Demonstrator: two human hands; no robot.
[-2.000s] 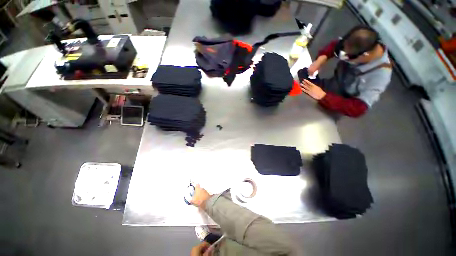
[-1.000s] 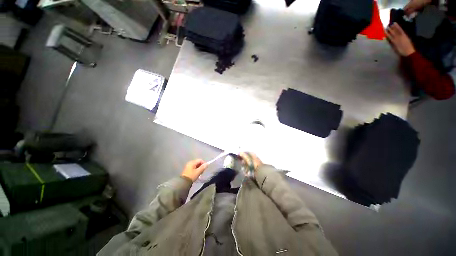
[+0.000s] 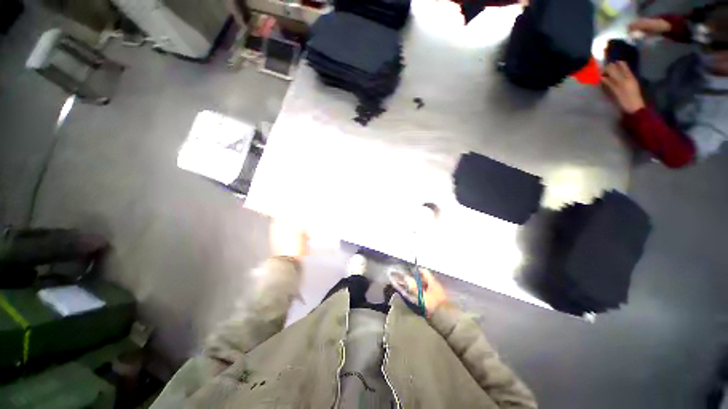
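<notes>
My left hand [image 3: 287, 240] is over the table's front left edge, washed out by glare. A pale patch [image 3: 313, 268] lies beside and below it; I cannot tell whether the fingers grip it. My right hand [image 3: 433, 293], in front of the table's front edge, holds a pale ring-shaped thing with a teal edge [image 3: 417, 283], perhaps a tape roll. Another ring, likely a tape roll [image 3: 429, 211], is on the shiny metal table [image 3: 351, 152], mostly lost in glare.
Black fabric stacks stand at the table's back left [image 3: 355, 49], back right [image 3: 551, 44] and front right [image 3: 599, 252]. A flat black piece [image 3: 496, 188] lies between. A person's hand [image 3: 624, 86] works at far right. A white container [image 3: 214, 148] is left; green boxes [image 3: 60, 319] are lower left.
Both hands came together at the table's front edge, holding a narrow white strip between them. Now they are farther apart, left hand moved left and up, right hand right. The view has swung left and down.
</notes>
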